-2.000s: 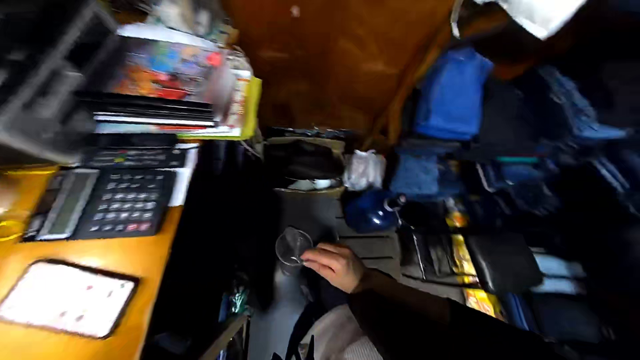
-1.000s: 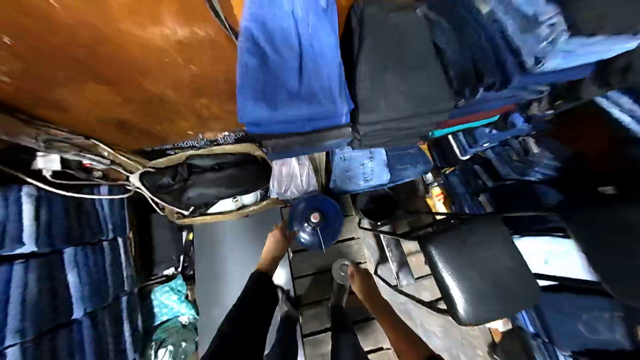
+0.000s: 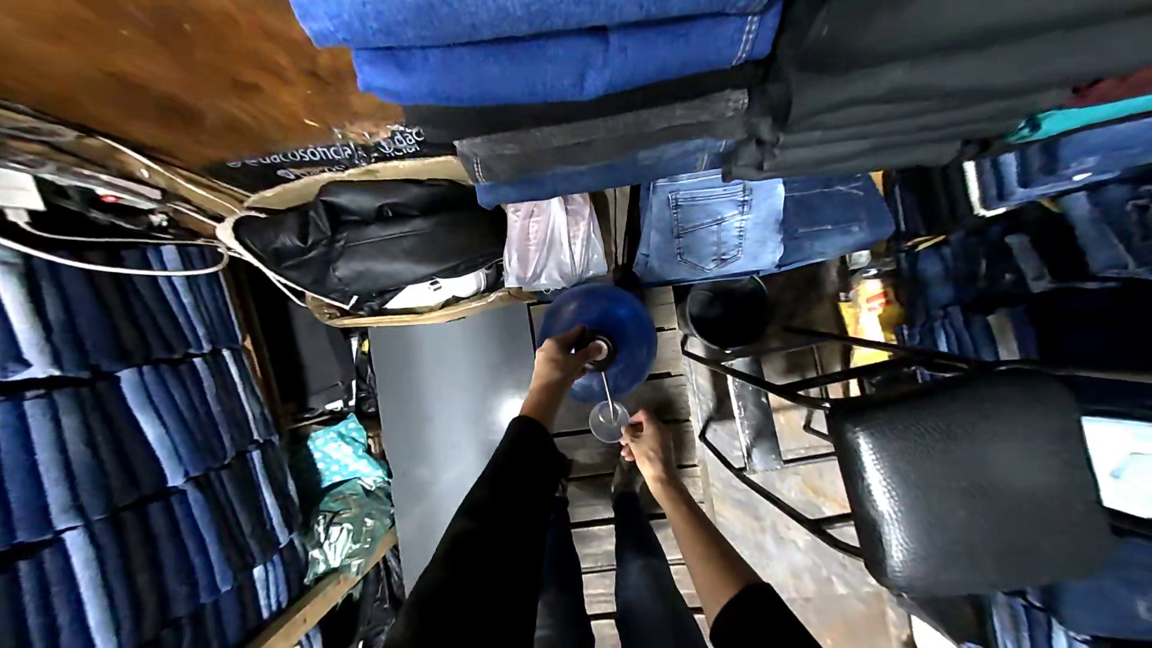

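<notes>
A round blue water jug (image 3: 634,328) stands on the slatted wooden floor, with a pump and a thin metal spout (image 3: 607,391) at its top. My left hand (image 3: 560,362) is on the pump head, fingers curled against it. Under the spout's tip is a clear plastic cup (image 3: 607,423), pinched at its right rim by my right hand (image 3: 646,441). Whether the cup holds water cannot be told.
A black padded chair (image 3: 972,481) with a metal frame is at the right. A black bin (image 3: 727,310) sits beside the jug. Folded jeans (image 3: 567,54) overhang ahead; shelves of jeans (image 3: 135,405) line the left. Behind the jug is a basket (image 3: 432,315) holding a black bag.
The view has swung from the desk to the jug. My left hand has come onto the pump head, and my right hand has brought the cup under the spout.
</notes>
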